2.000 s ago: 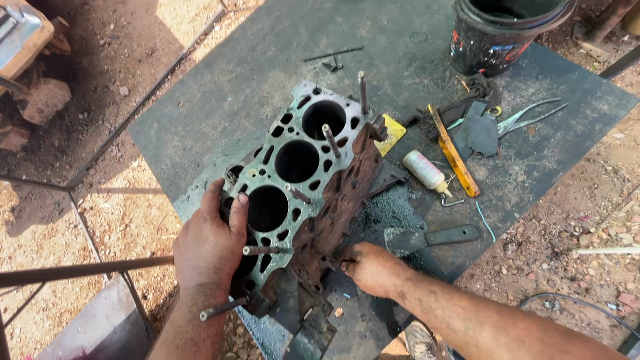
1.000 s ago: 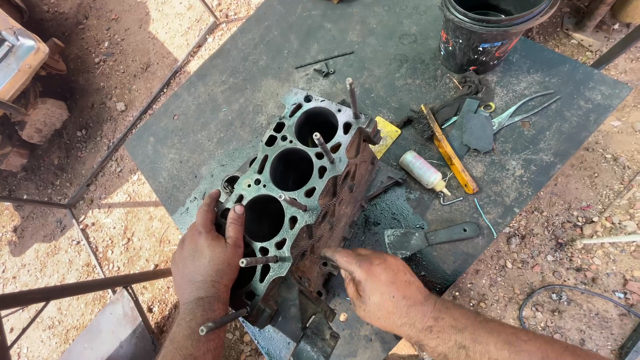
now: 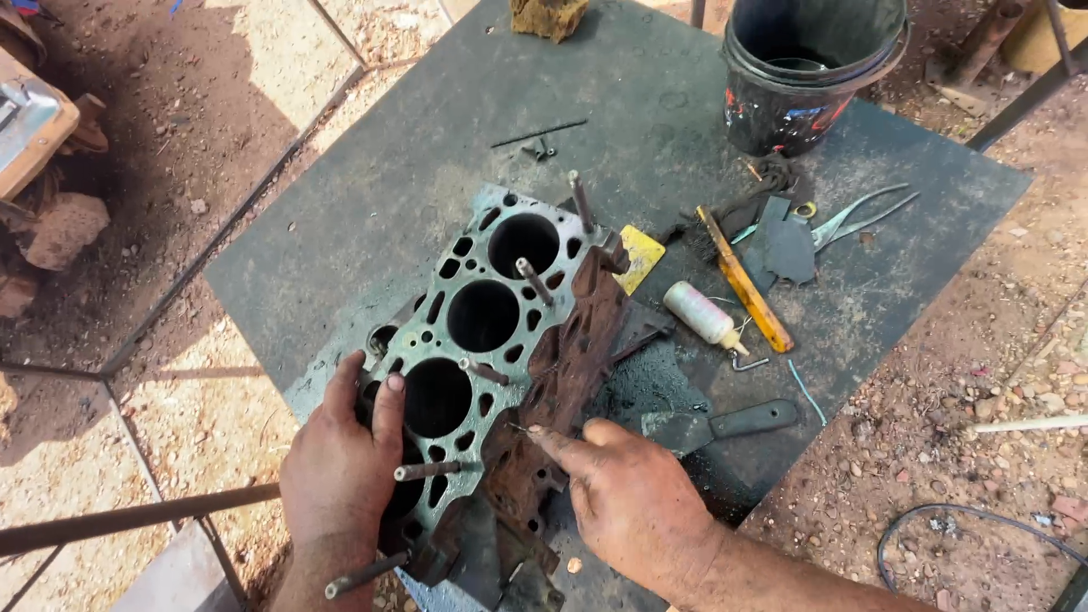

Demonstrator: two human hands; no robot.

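Note:
An engine cylinder block [image 3: 557, 374] lies tilted on a dark metal table, its deck with round bores facing up and several studs standing out of it. My left hand [image 3: 344, 459] rests on the deck's left edge, thumb beside a bore, gripping the block. My right hand [image 3: 629, 493] is at the block's rusty side, index finger extended to it; a thin, small thing shows at the fingertip, too small to name. Right of the block lie a putty knife [image 3: 722, 427], a white squeeze bottle [image 3: 701, 313], a hex key [image 3: 750, 365] and a yellow-handled wire brush [image 3: 744, 280].
A black bucket [image 3: 803, 85] stands at the table's back right. Near it lie pliers [image 3: 858, 221], a dark rag [image 3: 765, 183] and a yellow scraper [image 3: 639, 257]. A thin rod [image 3: 540, 133] and small bolts lie behind the block. A brown chunk [image 3: 548, 17] sits at the back edge.
My right hand has moved up along the block's rusty side from its lower part, and its index finger now points at the side. My left hand has stayed on the deck's edge.

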